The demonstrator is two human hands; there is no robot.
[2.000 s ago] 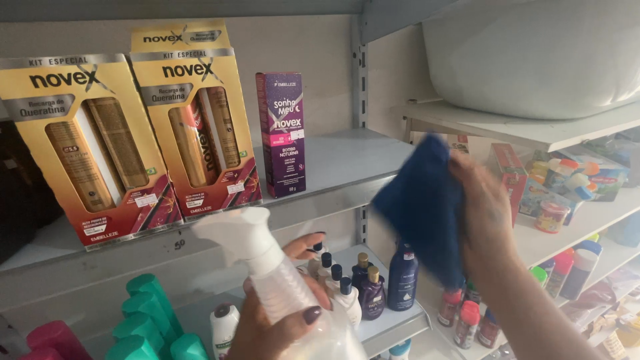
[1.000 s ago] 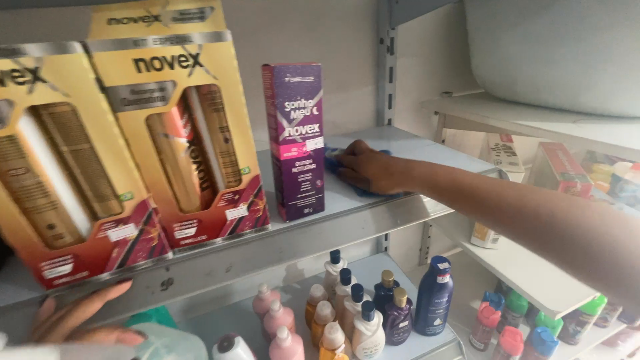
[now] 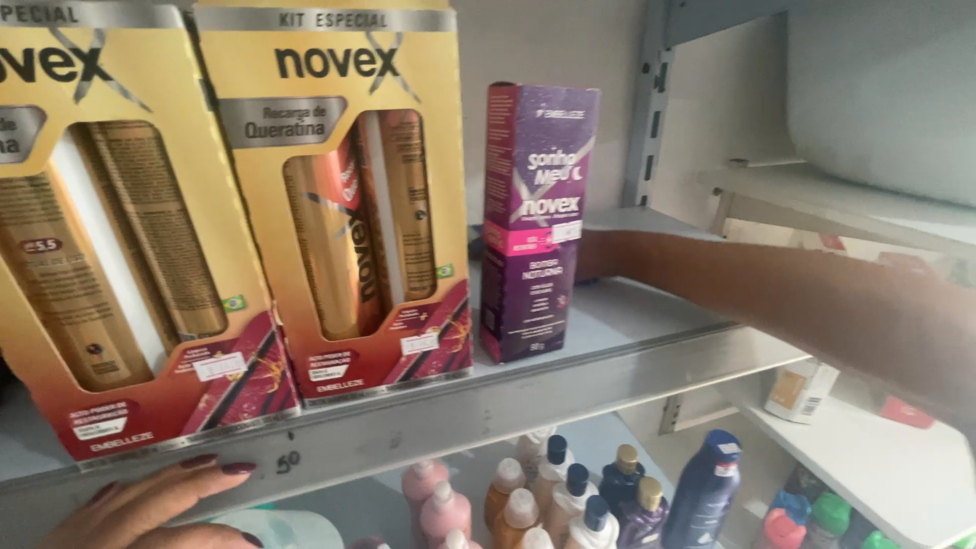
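My right forearm reaches in from the right edge, over the grey metal shelf (image 3: 640, 316). The hand itself is hidden behind the purple Novex carton (image 3: 537, 229), which stands upright. A sliver of dark blue shows at the carton's left side; whether it is the cloth I cannot tell. To the left stand two gold and red Novex kit boxes (image 3: 446, 252) (image 3: 191, 305) with windows showing bottles. My left hand (image 3: 168, 503) is at the lower left by the shelf's front edge, fingers spread, above a pale translucent container (image 3: 282, 526). Its grip on that container is not clear.
Pink bottles (image 3: 444, 511), white-capped orange ones, blue-capped ones and a dark blue bottle (image 3: 705, 488) stand on the shelf below. A slotted upright (image 3: 648, 130) rises behind. At right, a large pale tub (image 3: 884, 99) rests on a white shelf, with a small box (image 3: 801, 390) lower down.
The blue cloth, first held up in my right hand, was then pressed on the shelf right of the purple carton. My right hand has since moved left, behind that carton. The spray bottle has dropped from view.
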